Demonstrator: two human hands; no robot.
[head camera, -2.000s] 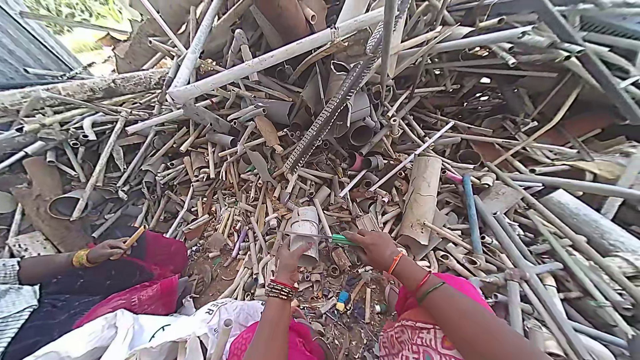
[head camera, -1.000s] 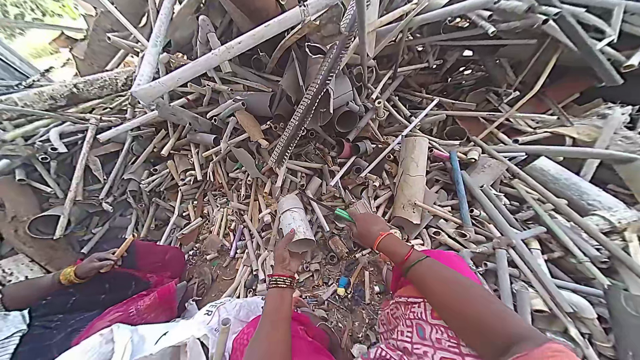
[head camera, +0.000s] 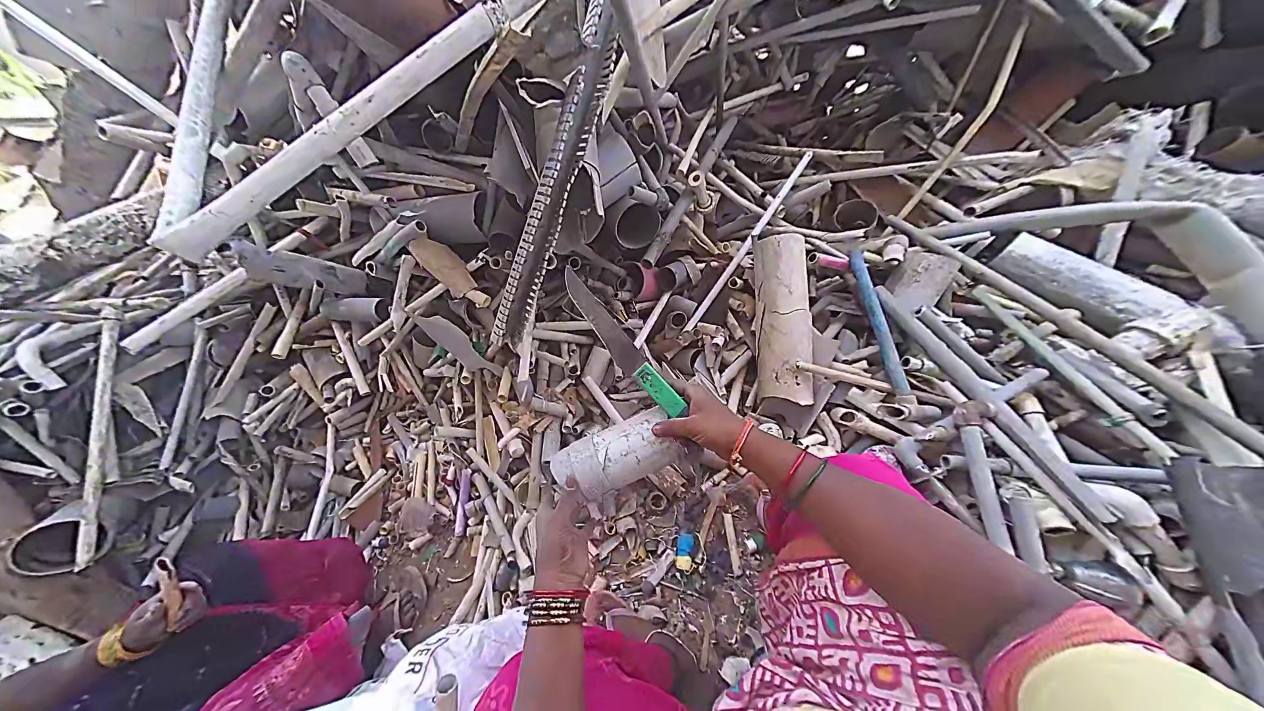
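My right hand (head camera: 703, 420) grips the green handle (head camera: 660, 389) of a knife, whose long dark blade (head camera: 604, 321) points up and left, away from me. The same hand rests at the right end of a short, wide whitish pipe piece (head camera: 614, 456). My left hand (head camera: 565, 538) is just below the left end of that pipe, fingers pointing up toward it; whether it touches the pipe cannot be told. Small pipe offcuts and a blue and yellow fitting (head camera: 684, 551) lie on the ground below the pipe piece.
A heap of scrap plastic pipes (head camera: 425, 395) spreads ahead and to both sides. A long white pipe (head camera: 336, 128) slants across the upper left. At lower left, a co-worker's hand (head camera: 168, 607) holds a small piece. A white sack (head camera: 449, 662) lies near my left forearm.
The whitish pipe piece, more upright in the earlier frames, now lies tilted nearly level, with its right end at my right hand. The knife blade now shows plainly, pointing up and left.
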